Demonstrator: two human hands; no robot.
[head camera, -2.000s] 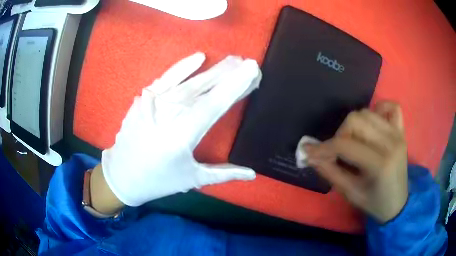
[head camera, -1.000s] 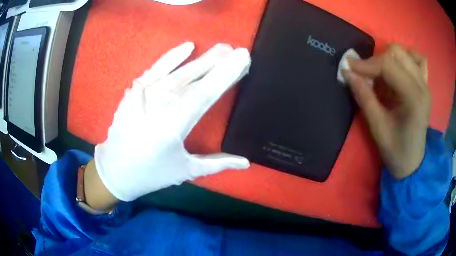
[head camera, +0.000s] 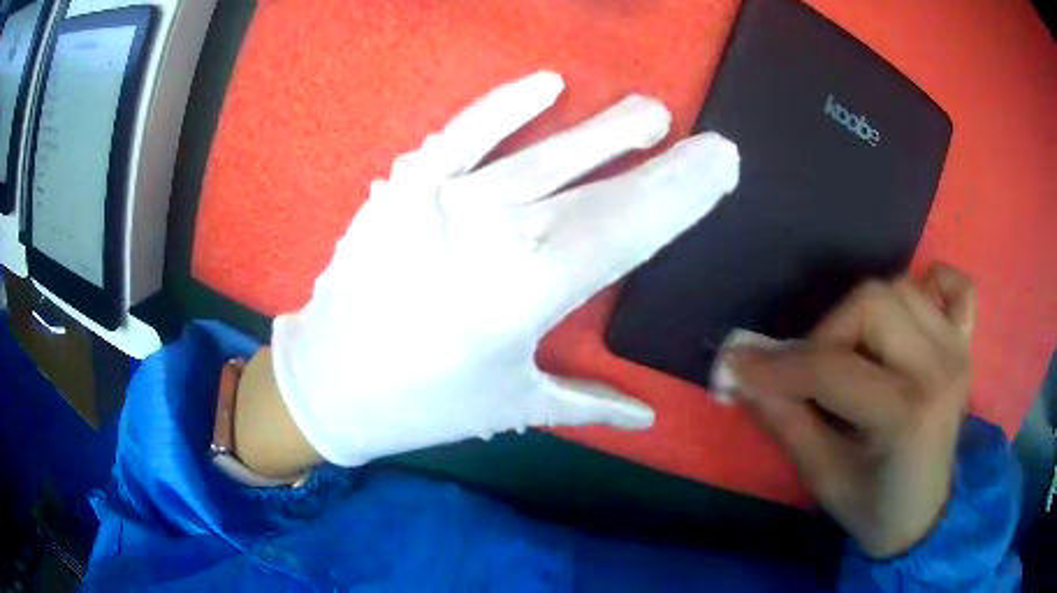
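Note:
The black e-reader (head camera: 800, 185) lies back up on the red mat, its grey "koobe" logo near the far right end. My left hand (head camera: 487, 278), in a white glove, has its fingers spread; the index fingertip lies over the e-reader's left edge and the thumb points to its near left corner. My bare right hand (head camera: 869, 400) is slightly blurred and pinches a small white wipe (head camera: 733, 361) at the e-reader's near edge. The right hand hides the near right corner of the e-reader.
The red work mat (head camera: 313, 151) lies under the e-reader, with the dark green bench edge (head camera: 522, 469) on my side. At the left stand white box trays (head camera: 174, 139) holding e-readers (head camera: 81, 151) screen up. A brown carton (head camera: 52, 353) shows below them.
The wipe has moved from beside the logo down to the e-reader's near edge. The e-reader sits further right in view, and my left index fingertip now overlaps its left edge.

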